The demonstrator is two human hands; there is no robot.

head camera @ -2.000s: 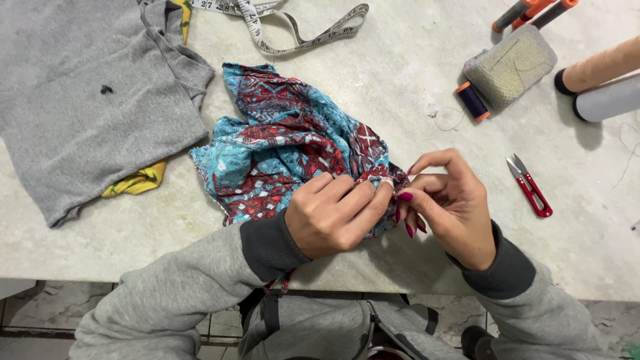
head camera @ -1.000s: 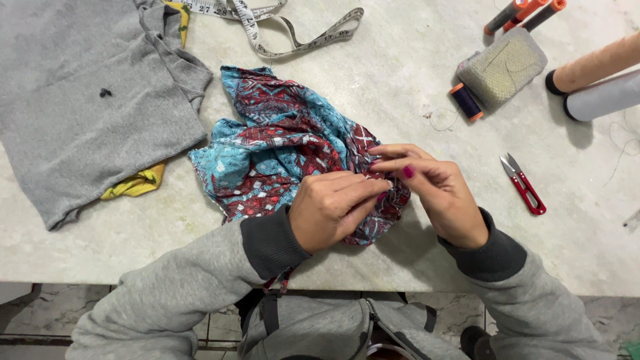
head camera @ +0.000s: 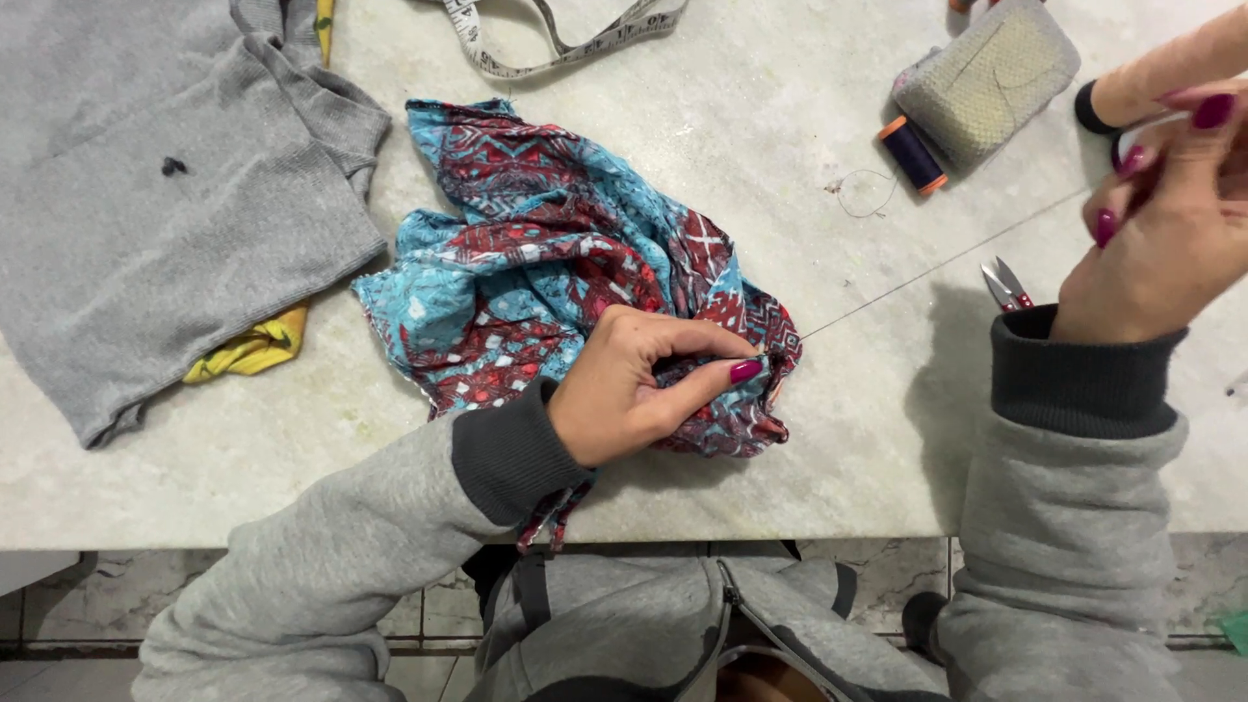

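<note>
A crumpled piece of blue and red patterned fabric [head camera: 546, 234] lies on the pale tabletop. My left hand [head camera: 653, 380] pinches its right edge between thumb and fingers. From that edge a dark sewing thread [head camera: 936, 268] runs taut, up and to the right, to my right hand [head camera: 1160, 205], which is raised with its fingers drawn together. Whether a needle is between those fingers cannot be told. Red-handled thread snips [head camera: 1006, 285] lie just left of my right cuff, their handles partly hidden.
Grey garment [head camera: 185, 224] with yellow fabric [head camera: 258, 343] beneath, at left. Measuring tape [head camera: 585, 44] at the top. Dark thread spool [head camera: 913, 156] beside a box in netting [head camera: 985, 83]; a peach-coloured cylinder [head camera: 1170, 73] lies near my right hand. The table's front edge [head camera: 780, 538] runs below.
My right hand has moved away from the fabric, up and to the right, and the thread is now stretched between them. My left hand stays at the fabric's edge.
</note>
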